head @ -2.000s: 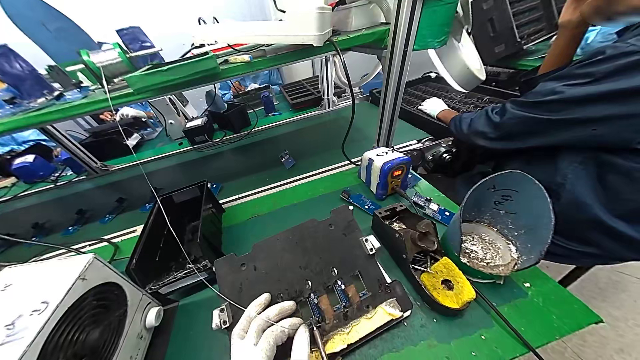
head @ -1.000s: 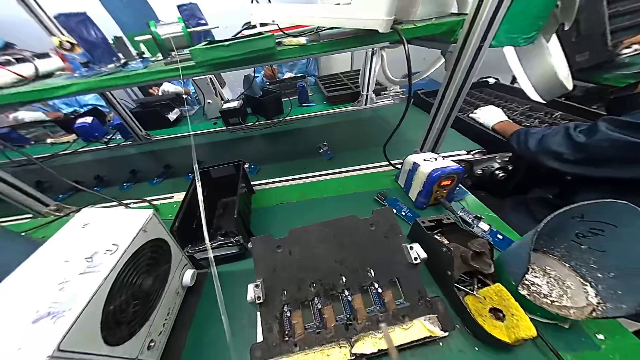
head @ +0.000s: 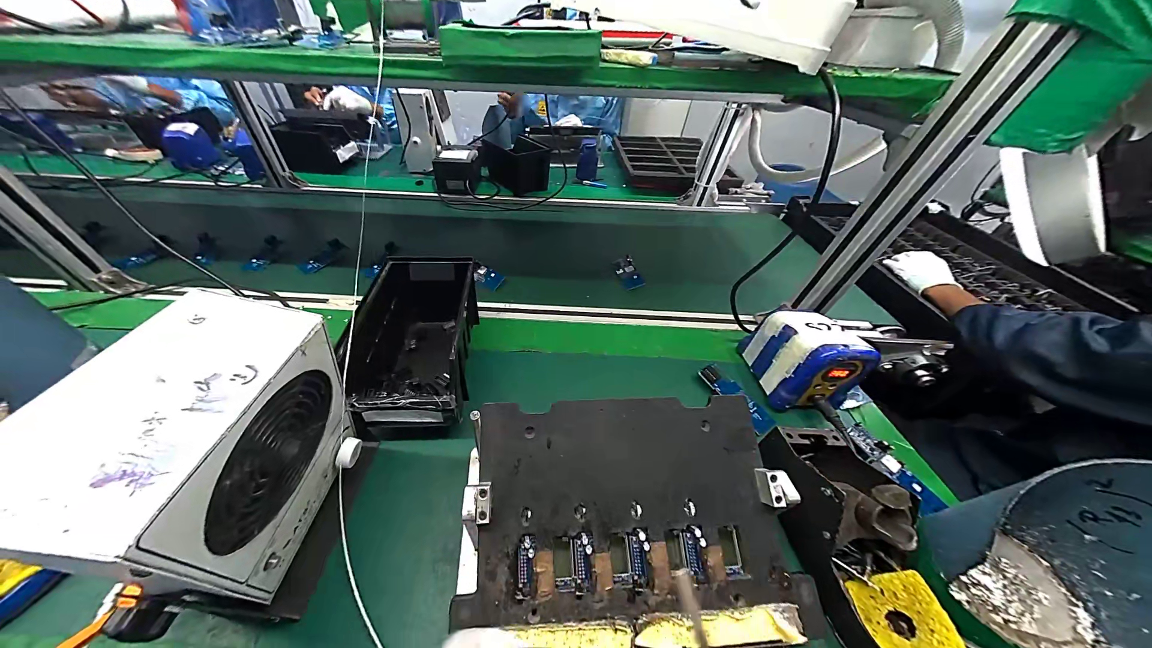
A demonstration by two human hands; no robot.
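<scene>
A white-gloved fingertip of my left hand (head: pixel 486 638) shows at the bottom edge, by the yellow strip of the black fixture plate (head: pixel 621 459); the rest is cut off, so its hold is hidden. My right hand is out of view. A thin, blurred rod (head: pixel 691 607) rises from the bottom edge over the plate's front; what holds it is not visible. Several small blue circuit boards (head: pixel 636 558) stand in the plate's slots, with brown tape between them. A thin pale wire (head: pixel 346 531) hangs down left of the plate. The yellow sponge (head: pixel 900 612) lies in the soldering iron stand (head: pixel 810 513).
A white fan unit (head: pixel 171 432) stands left, beside a black bin (head: pixel 409 360). A blue soldering station (head: pixel 810 360) and a bucket of whitish residue (head: pixel 1035 576) are right. Blue boards (head: pixel 630 272) lie beyond the rail. A co-worker's gloved hand (head: pixel 922 270) reaches over a black tray.
My gloved left hand, earlier over the fixture's front left, has dropped to the bottom edge. The view has shifted, with the fixture now more central. The co-worker's hand stays by the black tray.
</scene>
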